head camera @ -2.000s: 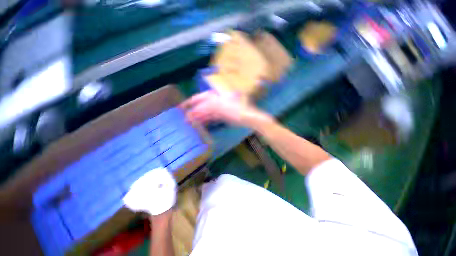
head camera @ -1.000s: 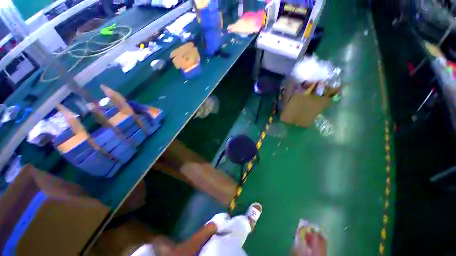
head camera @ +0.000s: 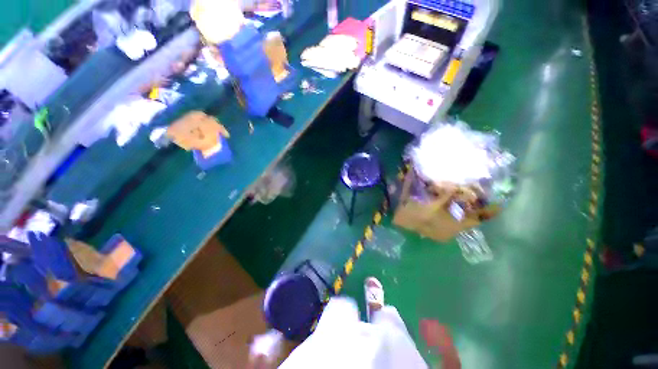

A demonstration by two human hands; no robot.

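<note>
My left hand, in a white glove, is small and blurred at the bottom edge, just below a dark round stool; its fingers cannot be made out. My bare right hand is blurred at the lower right over the green floor; nothing can be made out in it. Blue mailer boxes with brown insides stand grouped on the bench at lower left. One open mailer box with its brown lid up stands alone mid-bench. A tall blue stack of boxes stands farther along.
The dark green bench runs along the left. Brown cardboard lies below its edge. A second stool, a carton heaped with clear plastic and a white machine stand ahead. Yellow-black tape marks the floor.
My hands have left the large carton of blue boxes, which is out of view now. The view has moved forward along the bench; the stools, plastic-filled carton and machine appear nearer.
</note>
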